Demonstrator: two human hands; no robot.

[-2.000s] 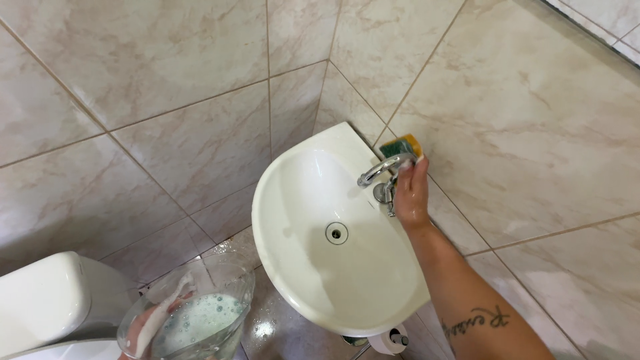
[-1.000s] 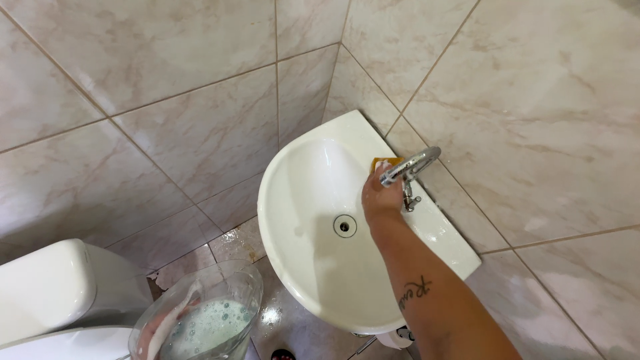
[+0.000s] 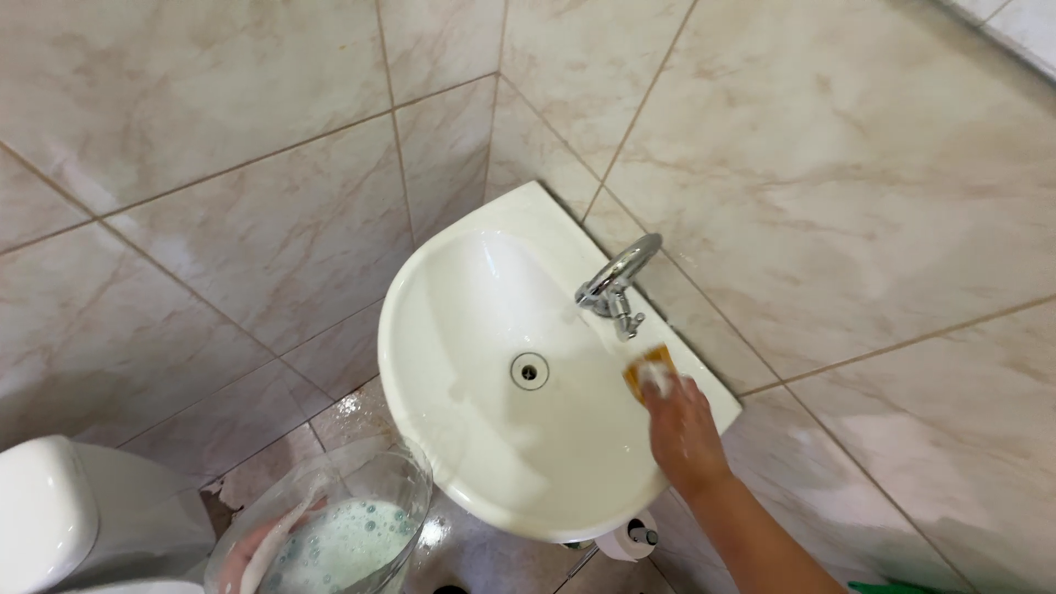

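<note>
My right hand (image 3: 683, 429) holds a yellow sponge (image 3: 648, 371) with some white foam against the rim deck of a white ceramic washbasin (image 3: 462, 396), below the tap's valve. A chrome swan-neck tap (image 3: 623, 268) stands on the basin's wall side. The round drain (image 3: 529, 372) shows in the bowl. At the lower left, my left hand (image 3: 247, 557) is seen blurred through the wall of a clear plastic tub (image 3: 330, 474) and supports it. Soapy, bubbly water (image 3: 346, 540) lies in the tub.
A white toilet cistern (image 3: 41, 511) stands at the lower left. A toilet paper roll (image 3: 627, 540) hangs beneath the basin. Marbled wall tiles (image 3: 825, 206) meet in a corner behind the basin. The floor (image 3: 470, 553) shines wet. Something green (image 3: 891, 587) shows at the bottom right edge.
My right hand and the sponge have moved from beside the tap down along the basin's deck, to the near side of the tap. My left hand stays at the tub.
</note>
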